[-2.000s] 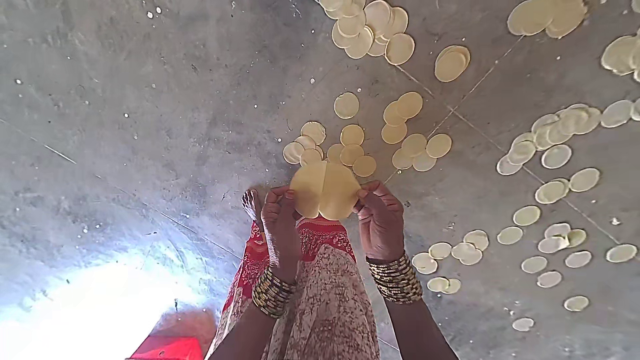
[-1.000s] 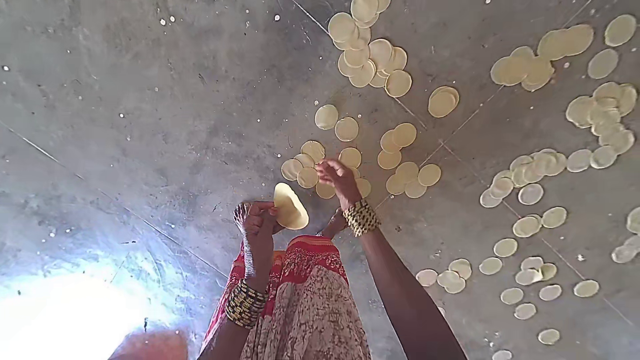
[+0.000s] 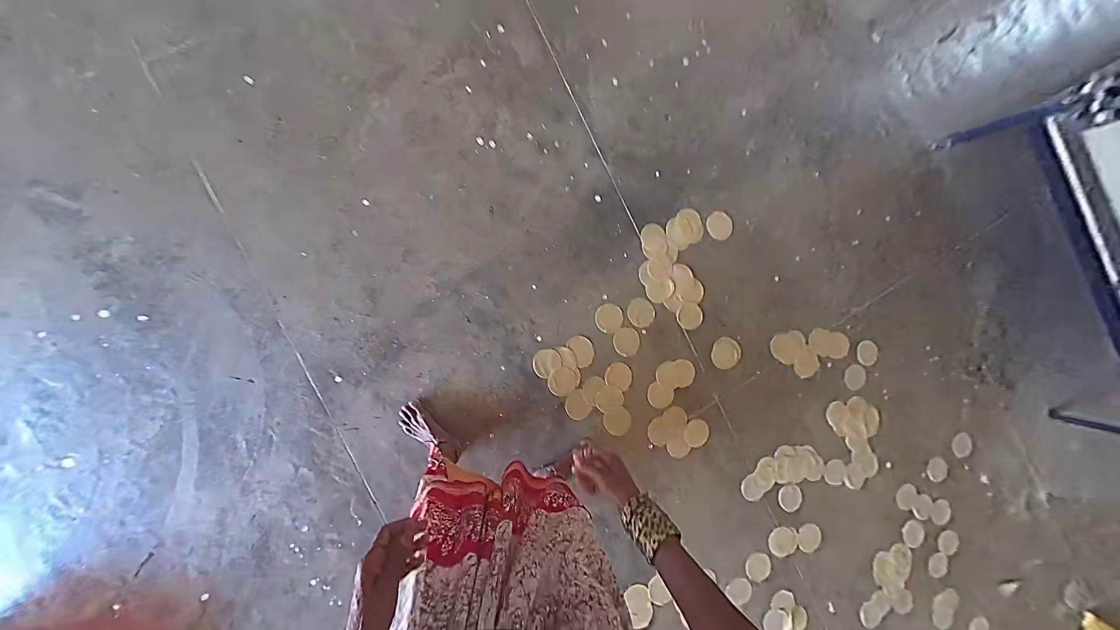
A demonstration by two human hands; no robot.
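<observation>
My left hand (image 3: pixel 395 551) is low in the head view, beside the left edge of the patterned red and pale skirt (image 3: pixel 490 525); its fingertips are partly hidden and no disc shows in it. At the skirt's right edge is my right hand (image 3: pixel 604 472), fingers apart and a little bent, holding nothing, with patterned bangles (image 3: pixel 649 525) on the wrist. Above and to the right of it, thin round pale-yellow discs (image 3: pixel 617 421) lie on the floor, some overlapping. Further discs (image 3: pixel 674 374) lie just beyond these.
More discs (image 3: pixel 790 465) spread over the grey floor (image 3: pixel 350 175) to the right. A bare foot (image 3: pixel 422 426) shows beyond the skirt's left side. A dark blue frame (image 3: pixel 1085 227) with a pale panel stands at the right edge, and small white specks dot the floor.
The disc held in my left hand one second ago no longer shows there. Both hands have drawn nearer the skirt. The view has shifted widely, bringing the blue frame in.
</observation>
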